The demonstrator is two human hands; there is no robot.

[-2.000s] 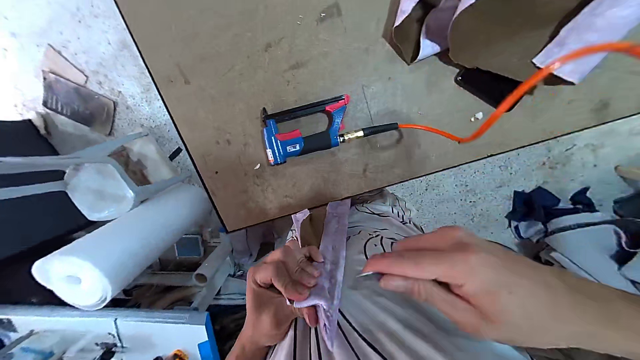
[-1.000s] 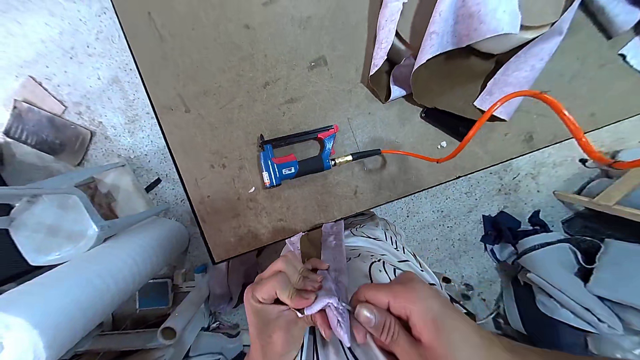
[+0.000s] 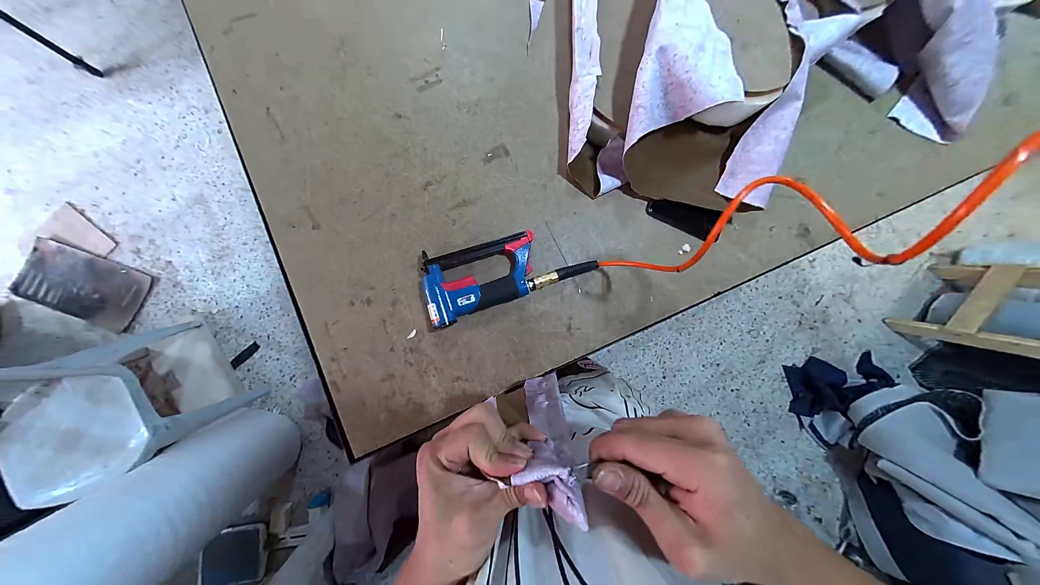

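My left hand [image 3: 479, 463] pinches a folded end of a lilac fabric strip [image 3: 548, 410] below the table's near edge. Close on its right, my right hand [image 3: 674, 479] has thumb and forefinger closed on a small, thin, pale item at the side of the fold; its kind is too small to tell. A blue and red pneumatic stapler [image 3: 479, 280] lies on the brown tabletop [image 3: 357, 203] beyond my hands, joined to an orange air hose [image 3: 829, 215].
Cut lilac fabric pieces [image 3: 682, 73] lie at the table's far right, by a black object [image 3: 682, 219]. A white roll [image 3: 162, 504] and an upturned stool [image 3: 73, 431] stand left. Grey cloth [image 3: 934, 455] and a wooden frame [image 3: 983, 301] are at right.
My right hand, apart from the strip two seconds ago, has moved left to the fabric fold. The left hand keeps its hold. The view has shifted, showing more of the table.
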